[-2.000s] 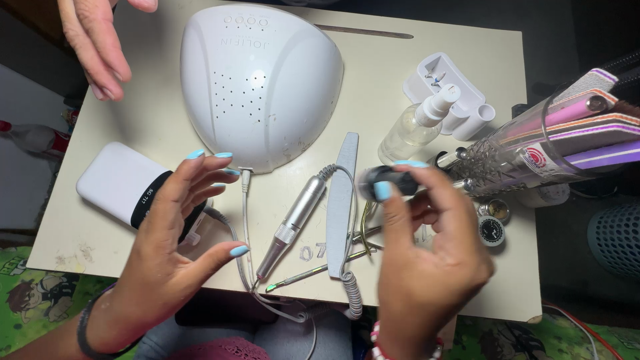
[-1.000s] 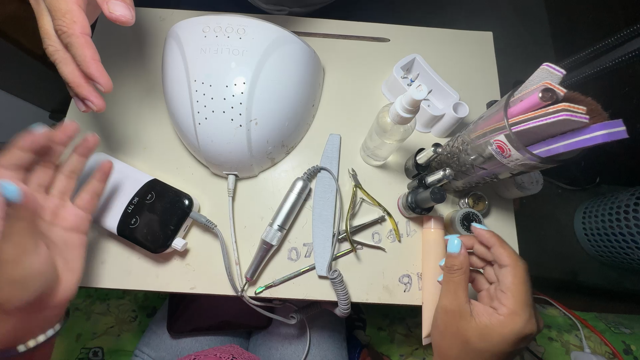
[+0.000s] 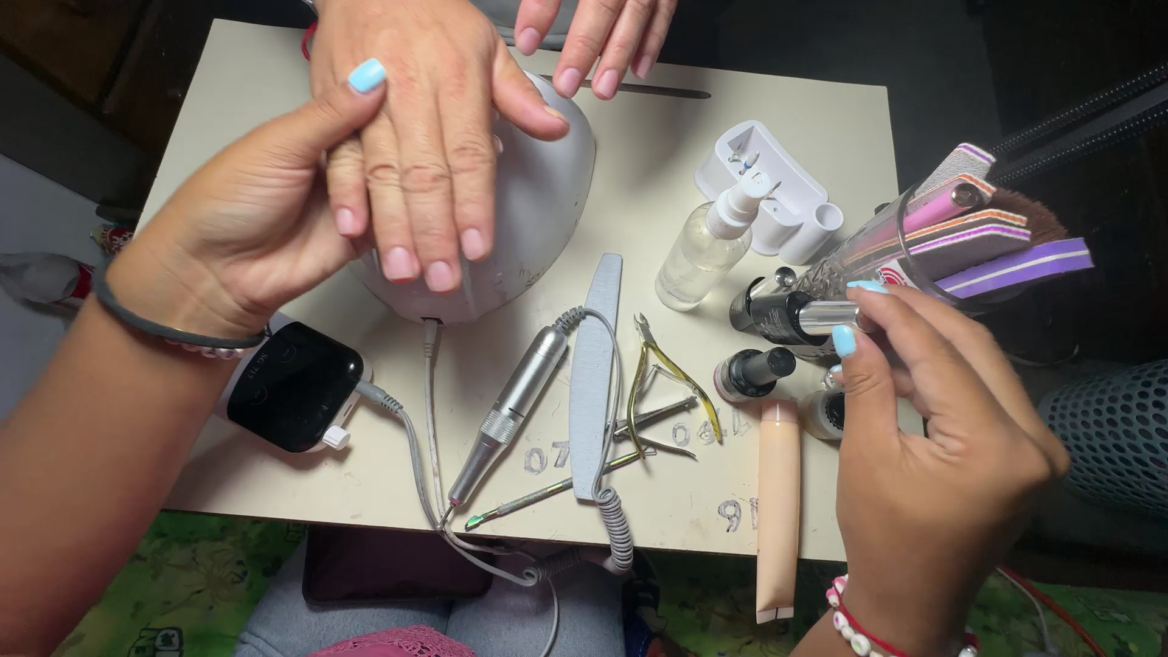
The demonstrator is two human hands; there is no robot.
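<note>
My left hand holds another person's hand, palm down, my thumb on its back, above the white nail lamp. That person's other hand hangs at the top edge. At the right, my right hand pinches the silver cap of a dark nail polish bottle between thumb and index finger. Beside it are a black-capped polish bottle and, partly behind my fingers, a small jar. A peach-coloured squeeze tube lies just left of my right hand.
A silver nail drill with coiled cord, a grey nail file, gold cuticle nippers and a cuticle pusher lie mid-table. Behind stand a clear spray bottle, a white holder and a glass of files. The drill's control unit is at left.
My left hand has taken hold of the other person's hand, which has moved over the lamp. My right hand, near the small jar a second ago, is now on the silver cap.
</note>
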